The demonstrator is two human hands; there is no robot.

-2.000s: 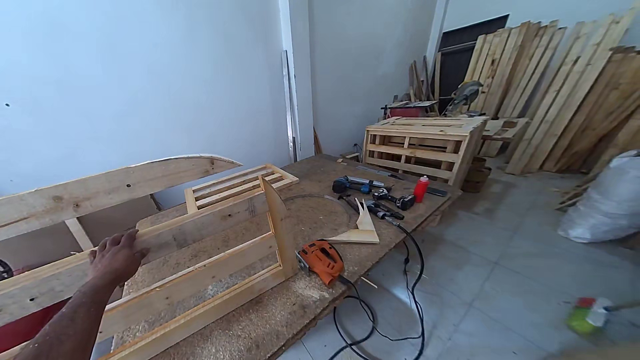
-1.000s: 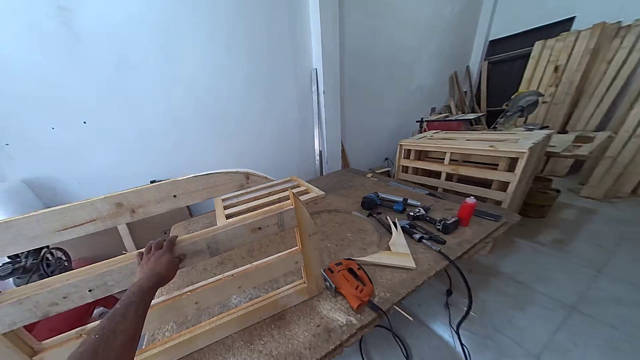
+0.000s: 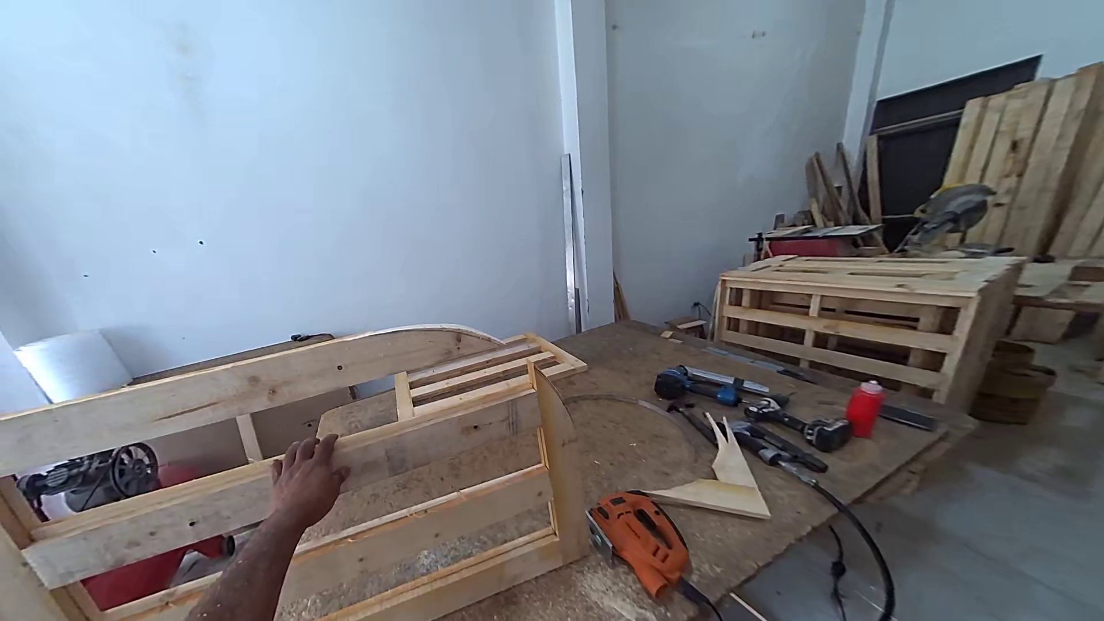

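Note:
My left hand (image 3: 306, 479) rests over the top rail of a slatted wooden frame (image 3: 448, 431), its fingers curled on the rail's upper edge. The frame stands on its side, with a curved end board (image 3: 561, 466) at its right. Behind it are a long board with a rounded end (image 3: 310, 375) and a small slatted wooden panel (image 3: 483, 371). An orange jigsaw (image 3: 638, 539) lies just right of the frame, beside an angular wood offcut (image 3: 724, 492). My right hand is not in view.
On the particle-board worktable (image 3: 621, 431) lie a blue-and-black cordless tool (image 3: 699, 385), other power tools, a hose and a red bottle (image 3: 865, 409). A slatted wooden crate (image 3: 837, 323) stands behind. A miter saw (image 3: 953, 216) and upright planks are at right, a compressor (image 3: 103, 479) at left.
The view has swung to the left. My left hand stays on the top rail, and the tools lie as before.

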